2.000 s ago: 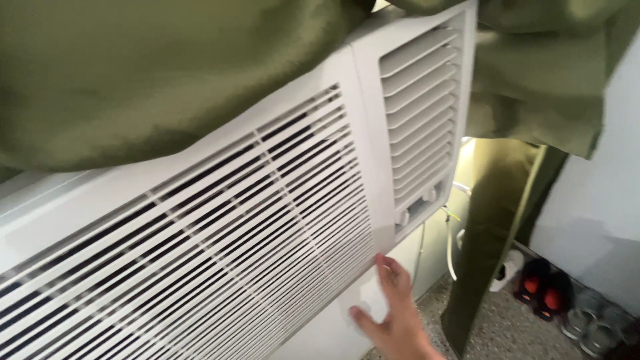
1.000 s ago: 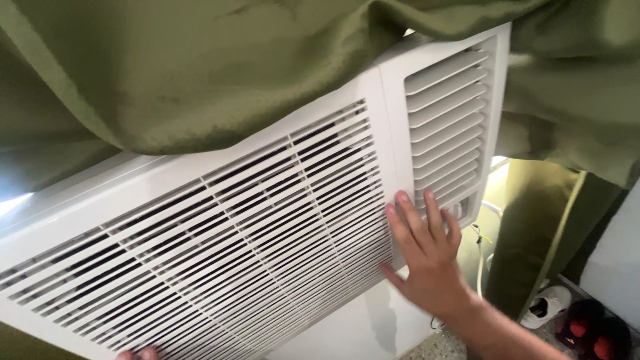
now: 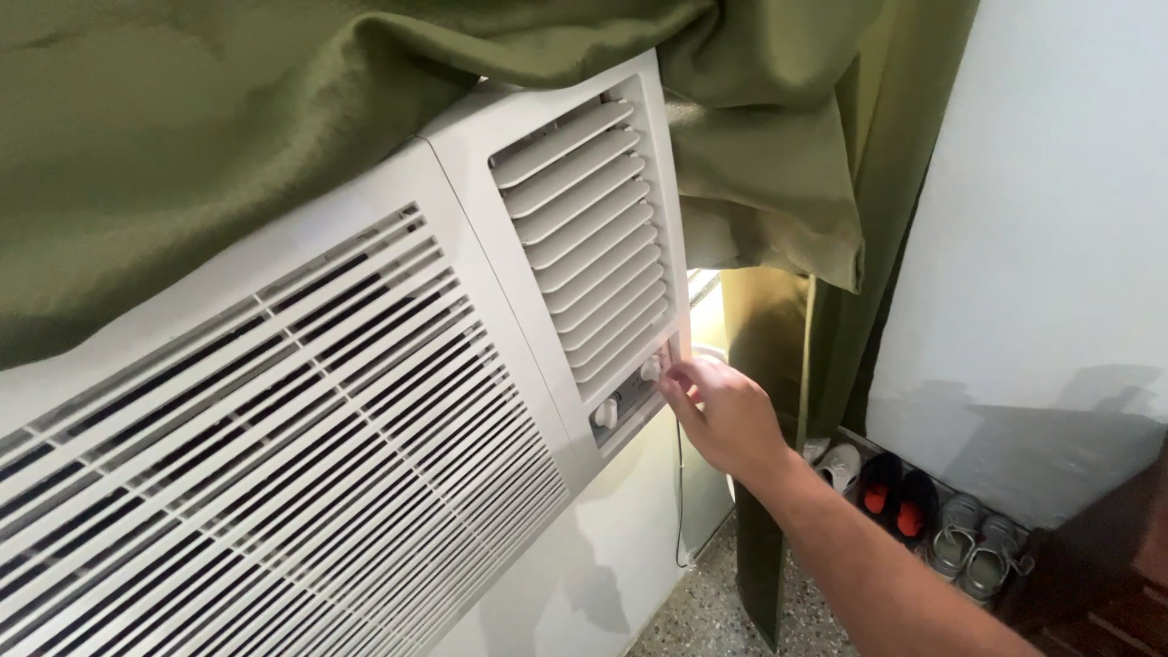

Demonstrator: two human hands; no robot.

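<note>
A white window air conditioner [image 3: 497, 265] fills the left and middle of the head view, with a slatted front grille [image 3: 365, 411] and a louvred air outlet [image 3: 589, 246] at its right. Below the louvres is a control panel with two white knobs, the left knob [image 3: 606, 413] and the right knob [image 3: 651, 368]. My right hand [image 3: 721, 411] is at the panel's right edge, thumb and fingertips bent together beside the right knob; whether they grip anything is hidden. My left hand is out of view.
A green curtain [image 3: 182, 155] drapes over the unit's top and hangs at its right [image 3: 766, 182]. A thin cable [image 3: 680, 493] hangs beneath the unit. Several shoes [image 3: 954, 538] stand on the speckled floor [image 3: 693, 602] by the white wall [image 3: 1031, 228] at lower right.
My right hand has moved from the unit's front, beside the louvres, to the knobs. The left fingertips seen at the grille's lower edge one second ago have left the view.
</note>
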